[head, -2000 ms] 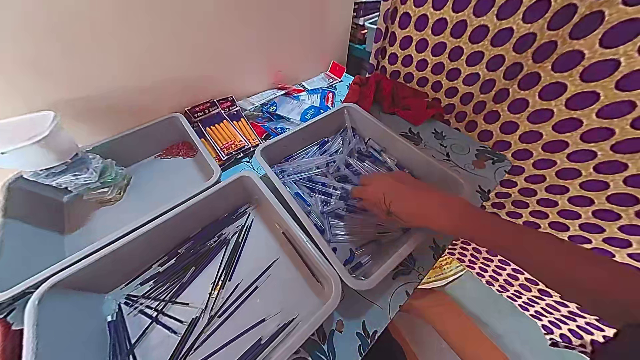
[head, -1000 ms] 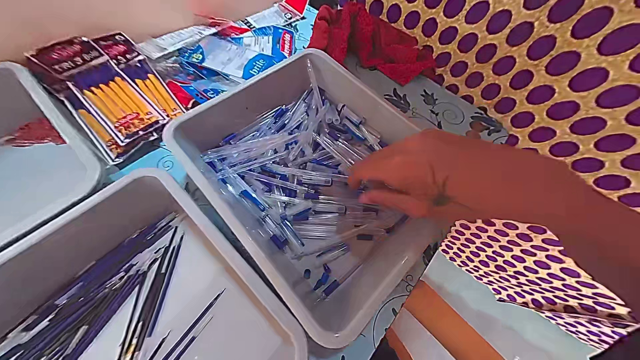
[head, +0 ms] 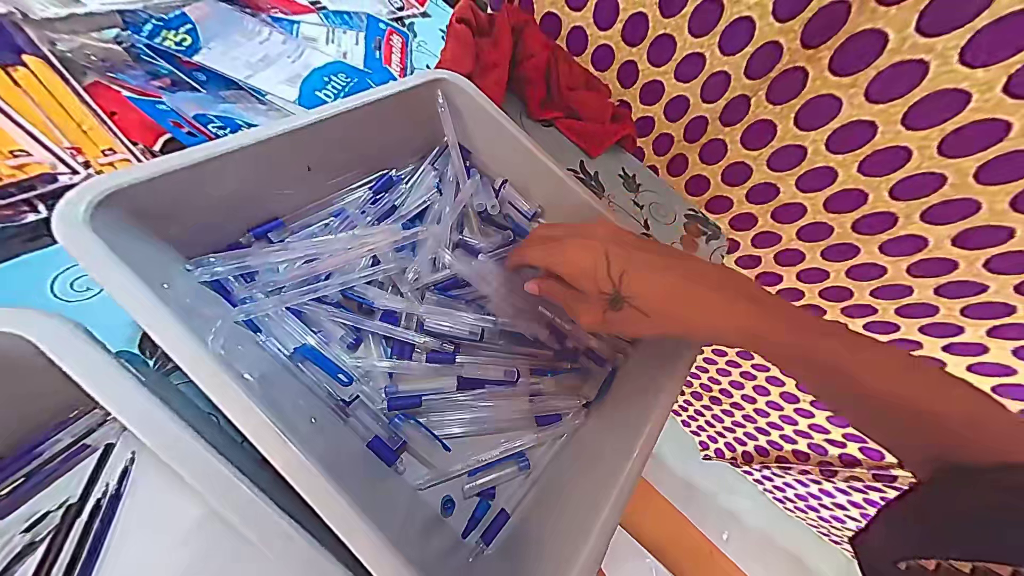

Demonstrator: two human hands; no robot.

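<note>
My right hand reaches in from the right over a grey plastic tray, a spider-like mark on its back. Clear plastic pen barrels with blue parts lie heaped in the tray. The hand is at the heap's right side, its fingers bent down among blurred clear pieces; whether it grips any is unclear. Small blue pen parts lie at the tray's lower end. My left hand is out of view. Another tray at lower left holds dark, thin pen refills.
Packs of yellow pens or pencils and printed blue-and-white plastic packaging lie beyond the tray. A red cloth is at its far corner. Purple-dotted fabric hangs at right. A floral table cover shows beneath.
The view has moved much closer to the pen-part tray. My right hand stays at the right side of the heap, and some pieces near its fingers are now blurred.
</note>
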